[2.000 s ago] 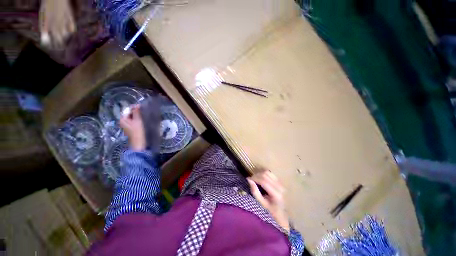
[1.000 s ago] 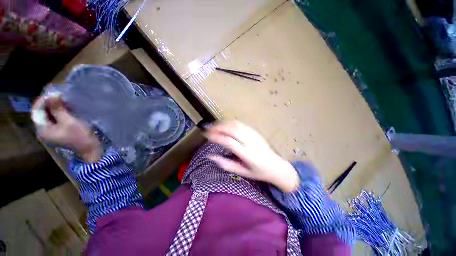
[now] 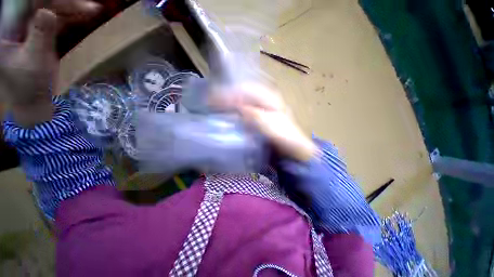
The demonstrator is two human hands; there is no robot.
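Note:
My right hand (image 3: 265, 113) is strongly blurred over the bench's near edge. Its fingers appear closed on a clear plastic bag (image 3: 195, 142), which stretches as a pale blur in front of my apron and across the carton. Whether anything is inside the bag cannot be told. My left hand (image 3: 30, 70) is raised at the upper left, blurred, with the thumb apart and nothing visible in it. Bagged round clear grilles (image 3: 100, 111) with pale centres lie in the open carton (image 3: 122, 46). The bag and my arms hide part of them.
Tweezers (image 3: 285, 61) lie on the cardboard-covered bench (image 3: 352, 124). A second dark pair (image 3: 380, 189) lies near my right sleeve, partly hidden. A bundle of blue and white wires (image 3: 401, 243) is at lower right. Green floor (image 3: 428, 108) shows beyond the bench.
My left hand has moved up and left, away from the grilles. My right hand has risen slightly, with the plastic now blurred beside it. The plastic sheet over the grilles has shifted right and towards my apron.

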